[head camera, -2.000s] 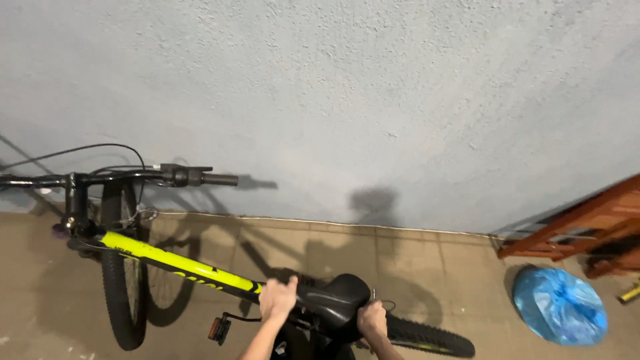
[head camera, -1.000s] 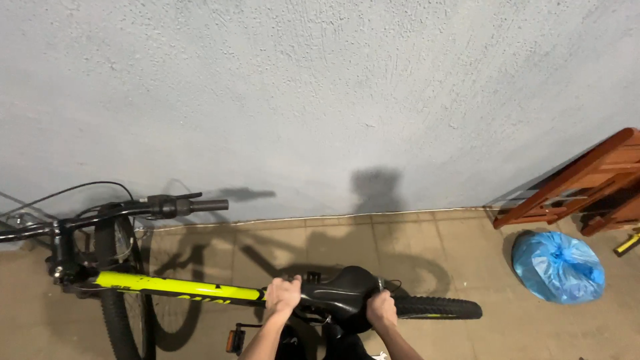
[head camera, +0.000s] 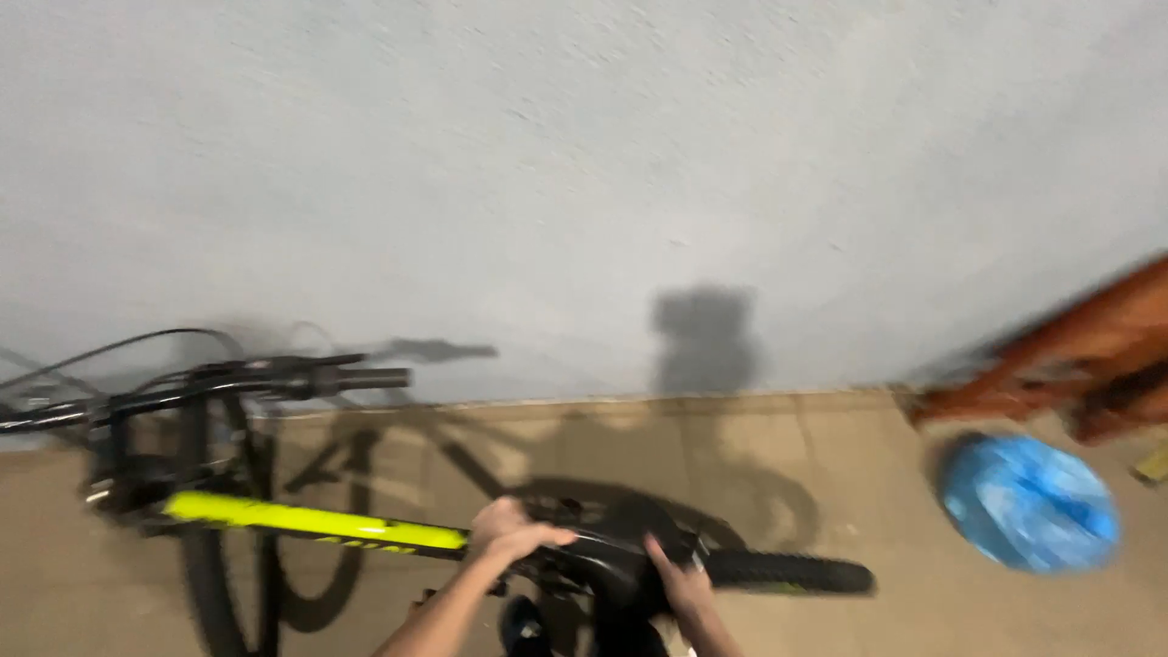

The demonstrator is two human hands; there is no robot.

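Observation:
A bicycle with a yellow and black top tube (head camera: 319, 526) stands below me, its handlebar (head camera: 301, 381) at the left and its rear tyre (head camera: 792, 571) at the right. My left hand (head camera: 511, 534) is at the front of the black saddle (head camera: 611, 547), where it meets the top tube; its fingers curl down out of sight. My right hand (head camera: 684, 584) lies against the rear of the saddle, thumb on top, the other fingers mostly hidden. The picture is blurred, so how firmly either hand grips is unclear. The front wheel (head camera: 205, 547) is turned across the frame.
A pale rough wall (head camera: 584, 182) rises behind the bicycle from a tiled floor (head camera: 849, 474). A blue plastic bag (head camera: 1031, 506) sits on the floor at the right, beside reddish-brown wooden furniture parts (head camera: 1077, 338) by the wall. Part of a yellow object (head camera: 1153, 465) shows at the right edge.
My right thumb now lies over the saddle's rear, where the hand was at its edge before. My left hand stays near the saddle's nose. The handlebar sits at a slightly different angle than two seconds ago.

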